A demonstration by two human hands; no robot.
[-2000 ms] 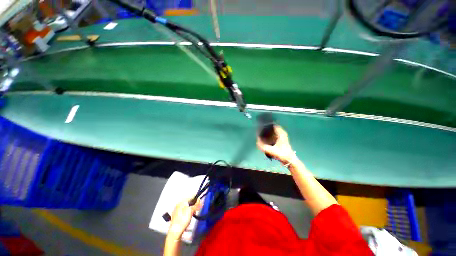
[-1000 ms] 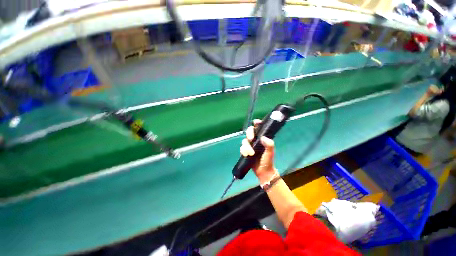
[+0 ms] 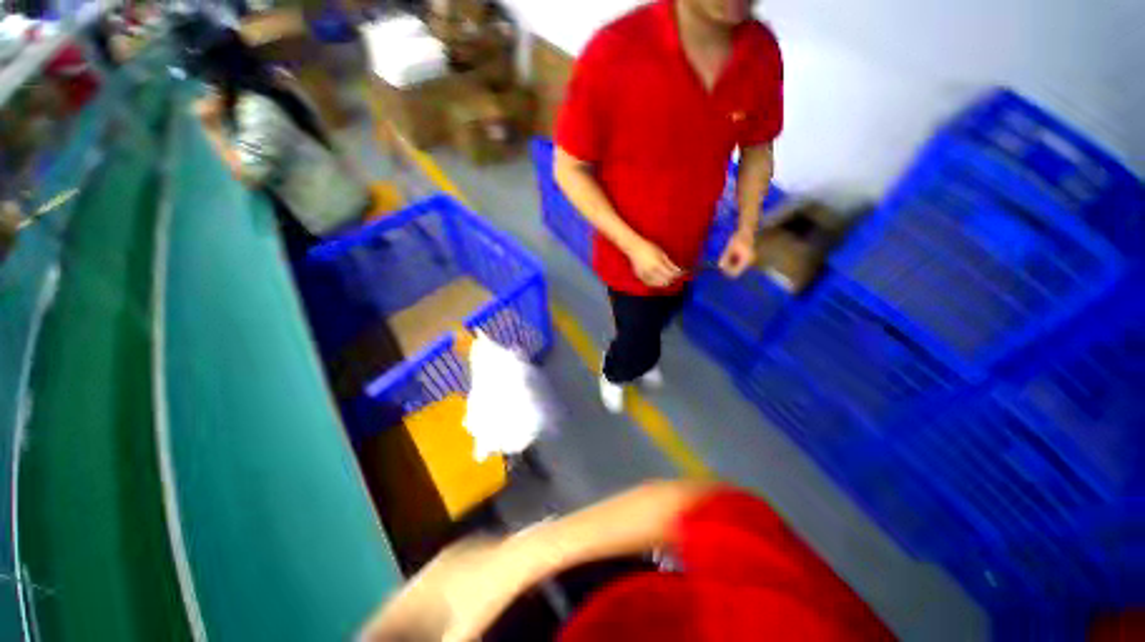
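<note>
My right forearm reaches from the red sleeve towards the pale green bench edge (image 3: 258, 401). My right hand (image 3: 427, 605), at the lower left, is blurred and partly cut off by the bottom edge; its fingers and anything in it cannot be made out. My left hand is not in view. The black electric screwdriver does not show. A crumpled white bag or cloth (image 3: 505, 399) lies on a yellow-orange board (image 3: 455, 459) beside the bench, beyond my forearm.
A person in a red shirt (image 3: 666, 151) stands facing me in the aisle near the yellow floor line (image 3: 666, 436). A blue crate (image 3: 512, 295) stands beside the bench. Stacked blue crates (image 3: 967, 263) line the right wall. Another person (image 3: 295, 163) sits at the bench further back.
The view has swung right, from the bench to the aisle. The screwdriver held in my right hand has left the picture. The standing person and wall-side crates have come into view.
</note>
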